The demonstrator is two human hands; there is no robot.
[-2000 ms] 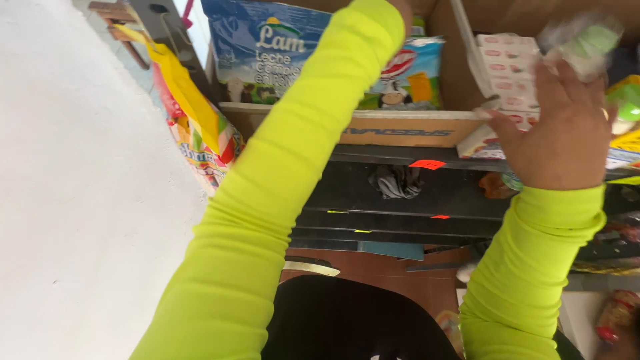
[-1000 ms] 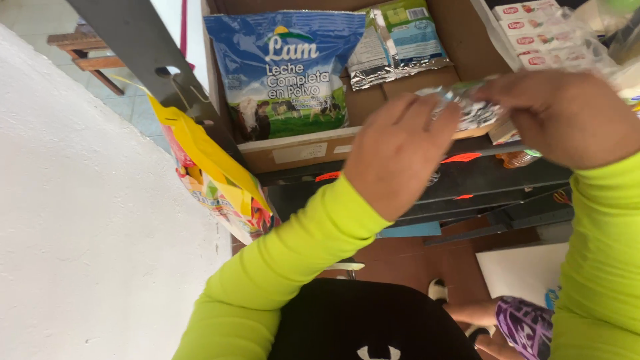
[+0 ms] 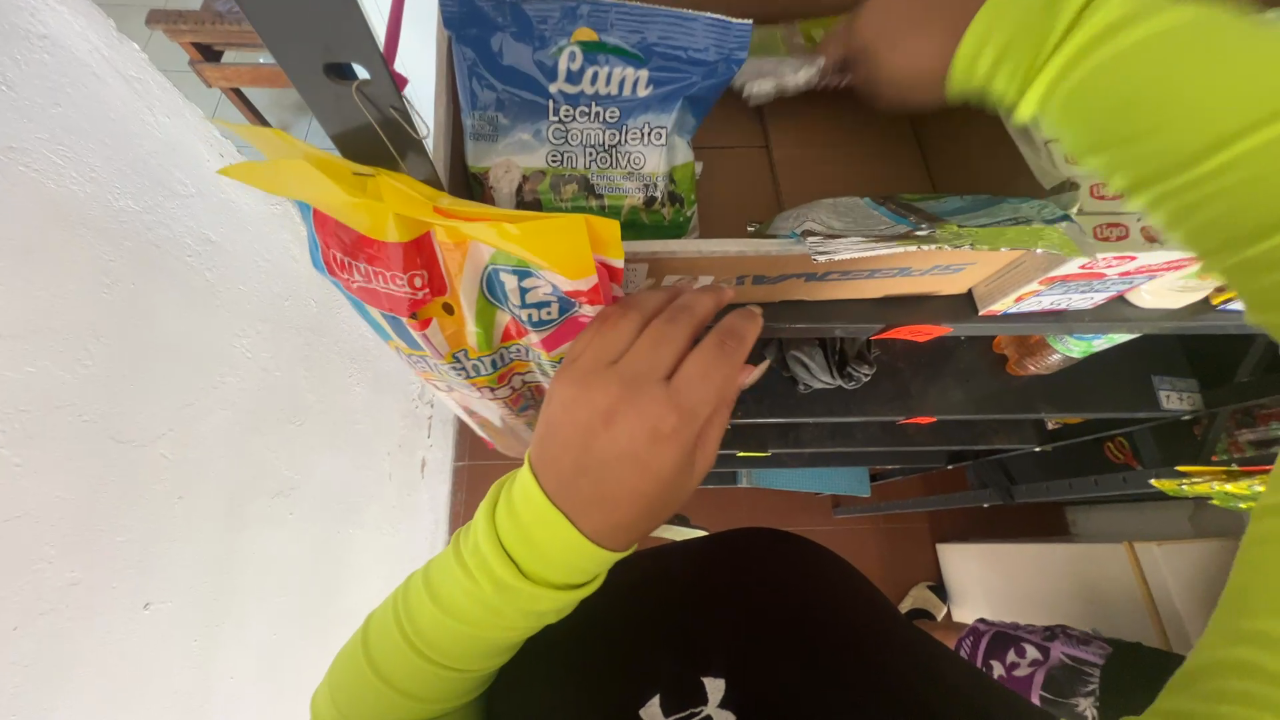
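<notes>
My left hand [image 3: 650, 400] rests with its fingertips at the front edge of a cardboard box [image 3: 850, 280] on the top shelf, beside a yellow Wynco marshmallow bag [image 3: 450, 290]. Nothing shows in its fingers. My right hand [image 3: 890, 55], blurred and partly cut off by the top edge, is at a silvery and green packet [image 3: 790, 65] inside the box; whether it grips the packet is unclear. A blue Lam powdered milk bag [image 3: 600, 110] stands at the box's left end. Another silver and green packet [image 3: 920, 225] lies along the box's front edge.
A white wall [image 3: 200, 430] borders the left side. Small tigo cartons [image 3: 1110, 230] sit right of the box. Black metal shelves [image 3: 900, 390] below hold a grey cloth [image 3: 825, 362] and a bottle [image 3: 1060, 350]. Another person's leg in patterned purple clothing [image 3: 1030, 660] shows at lower right.
My hands were close together over a packet at the box's front; now they are apart, the left at the box's front edge and the right farther back inside. A packet now lies along the front edge.
</notes>
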